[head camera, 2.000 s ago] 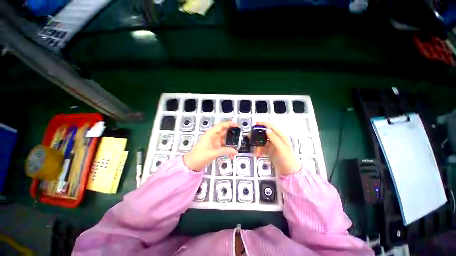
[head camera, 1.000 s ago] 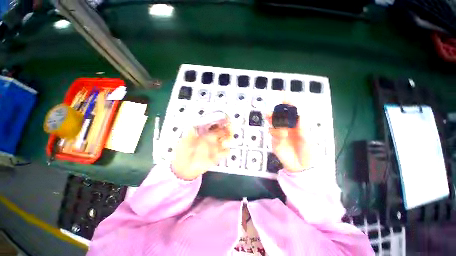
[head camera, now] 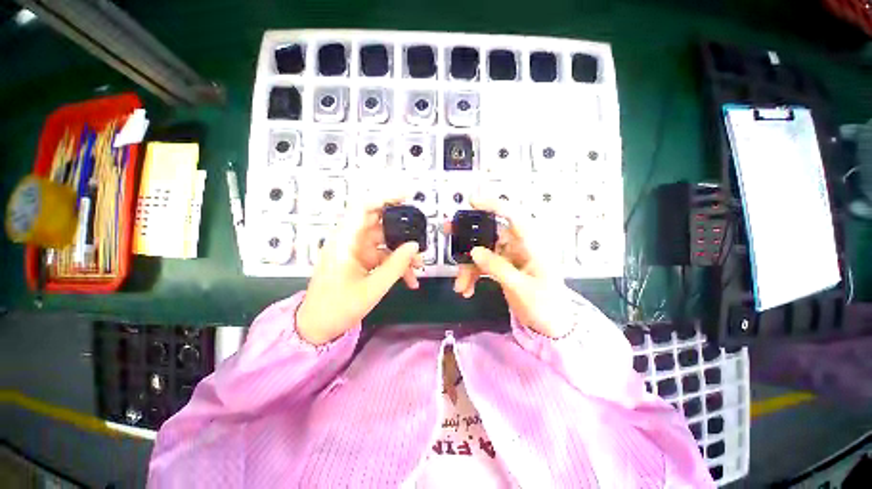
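Observation:
My left hand (head camera: pixel 354 272) holds a black square smartwatch unit (head camera: pixel 403 227), with a small white mark on its dark face. My right hand (head camera: pixel 512 267) holds a second black smartwatch unit (head camera: pixel 473 235), also dark with a small mark. The units are side by side, a little apart, over the near edge of the white compartment tray (head camera: pixel 253 143). The tray's far row holds black units; the rows nearer me hold mostly clear-edged units with dark central dots. A black unit with a round centre (head camera: pixel 460 152) sits in the third row. My hands hide some near pockets.
A red basket (head camera: pixel 38 191) with sticks and pens stands left, with a yellow tape roll (head camera: pixel 43 212), yellow cards (head camera: pixel 164 201) and a slim marker (head camera: pixel 235 196). Right are a black device (head camera: pixel 707 224) and a clipboard (head camera: pixel 779 210). A second white tray (head camera: pixel 734 411) lies lower right.
Both hands have come nearer to my body and closer together, each with a unit held dark face up. The camera view has shifted, and the tray sits higher in the picture.

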